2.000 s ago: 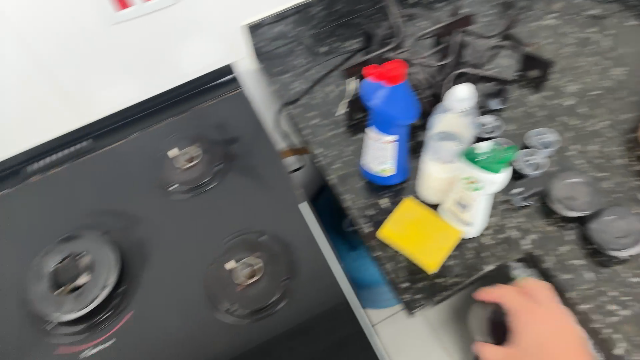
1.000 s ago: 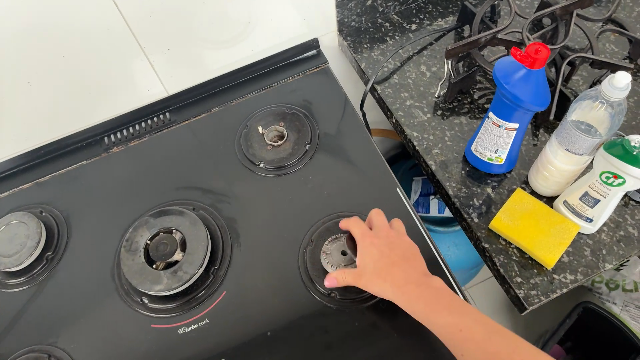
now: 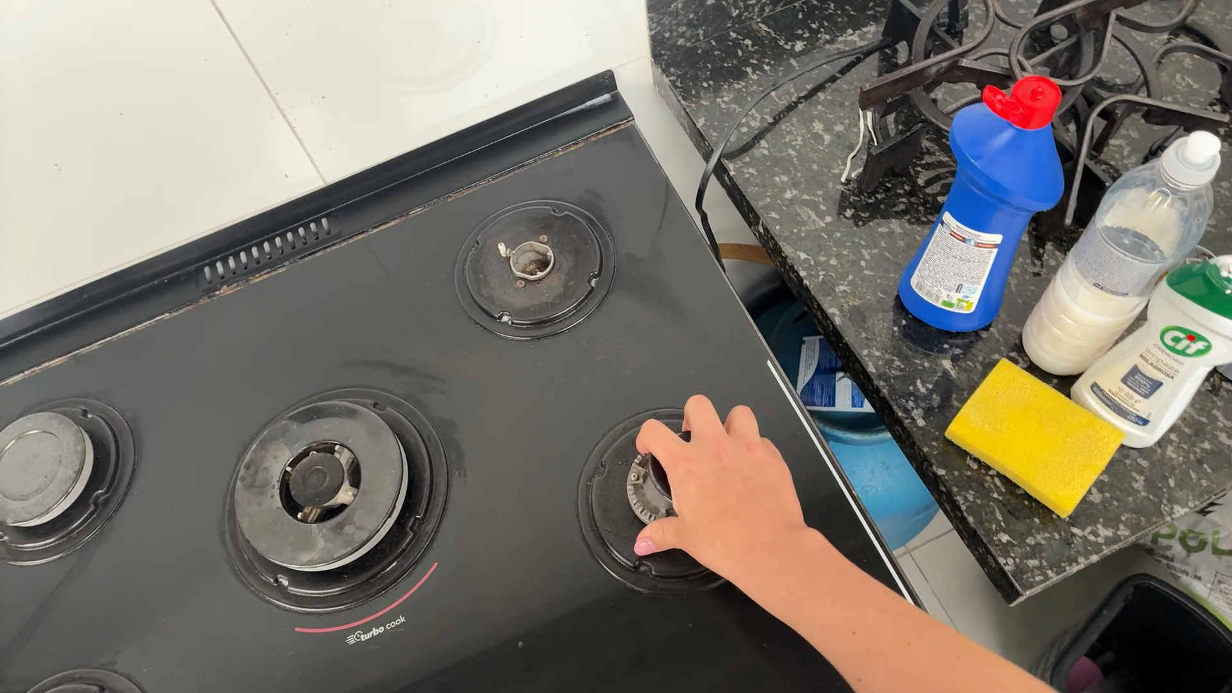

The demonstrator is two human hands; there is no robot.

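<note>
My right hand (image 3: 727,481) reaches in from the lower right over the right-hand burner of a black gas cooktop (image 3: 539,404). Its fingers and thumb are around a dark burner cap, mostly hidden under the palm, on a toothed metal burner ring (image 3: 647,488). Behind it, the rear burner base (image 3: 534,262) is bare, its central metal tube exposed. The large centre burner (image 3: 322,486) has its wide ring and small middle cap on. At the left edge sits another capped burner (image 3: 40,469). My left hand is out of view.
On the granite counter (image 3: 808,173) at right stand a blue bottle with red cap (image 3: 987,212), a clear bottle of whitish liquid (image 3: 1107,269), a white Cif bottle (image 3: 1150,375) and a yellow sponge (image 3: 1035,438). Black pan supports (image 3: 962,72) lie behind. A gap separates counter and cooktop.
Two seconds ago my right hand was by the counter's front edge with a dark round thing; since then it has come to the right-hand burner. A dark cap now covers part of the burner ring.
</note>
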